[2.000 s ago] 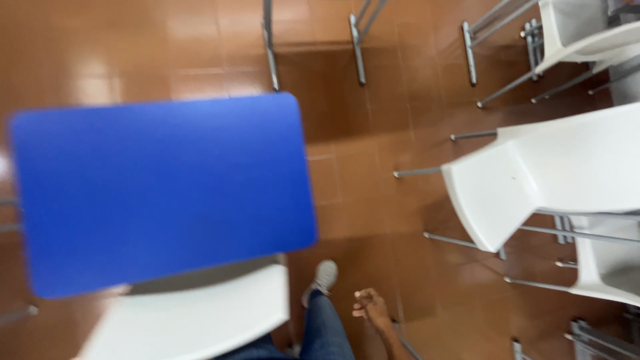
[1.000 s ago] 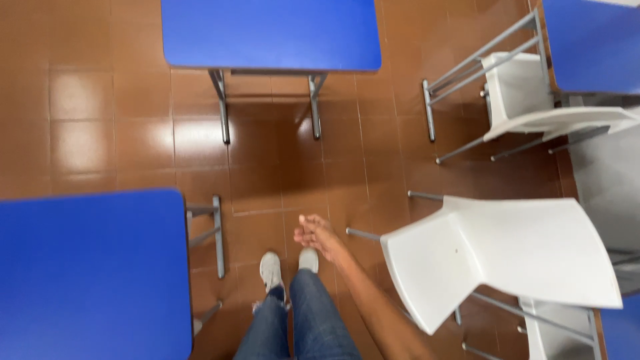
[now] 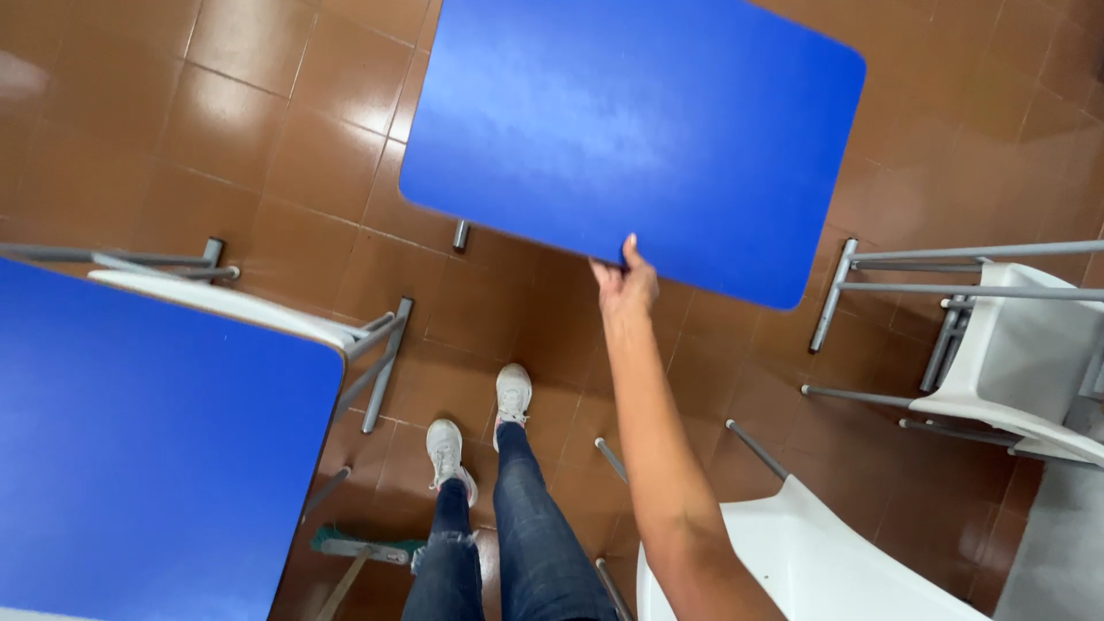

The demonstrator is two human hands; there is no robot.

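Observation:
A blue rectangular tabletop (image 3: 638,138) with rounded corners spans the upper middle of the head view. My right hand (image 3: 628,280) grips its near edge, the thumb on top and the other fingers at or under the rim, partly hidden. One metal leg end of this table shows below its left side. My left hand is out of the picture.
Another blue table (image 3: 155,448) stands at the left, with a white chair (image 3: 224,302) at its far side. A push broom (image 3: 366,548) lies near my feet. White plastic chairs (image 3: 802,552) (image 3: 1035,345) and a grey table frame (image 3: 832,297) are at the right.
My right hand was free with its fingers loosely curled a second ago; now it has hold of the blue table's edge. The view has moved forward and turned.

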